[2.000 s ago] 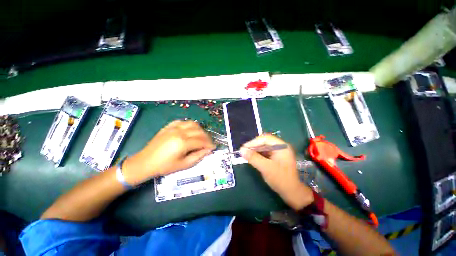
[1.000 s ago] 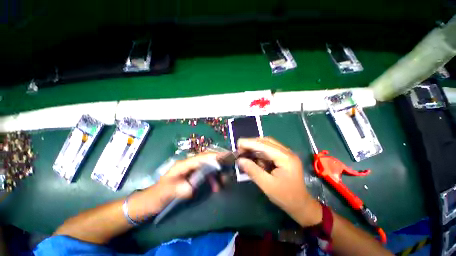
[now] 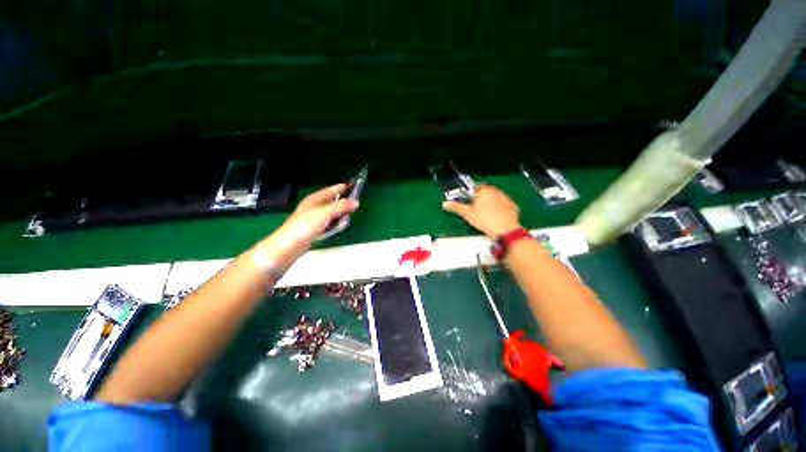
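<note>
My left hand is over the green conveyor belt and holds a phone unit, tilted and seen nearly edge-on. My right hand is also over the belt, its thumb and fingers at the near end of another phone unit. The fingers partly cover that end. No tool can be made out in my right hand. A third phone unit lies on the belt to the right of my right hand.
White rail with red bits. On the bench: white-bordered dark panel, small components, air blow gun partly behind my right forearm, phone unit at left. Black trays at right; wrapped post crosses upper right.
The view has tilted up. Both hands have moved from the bench out over the belt. The unit in my left hand moved with it; my right hand has reached a unit on the belt.
</note>
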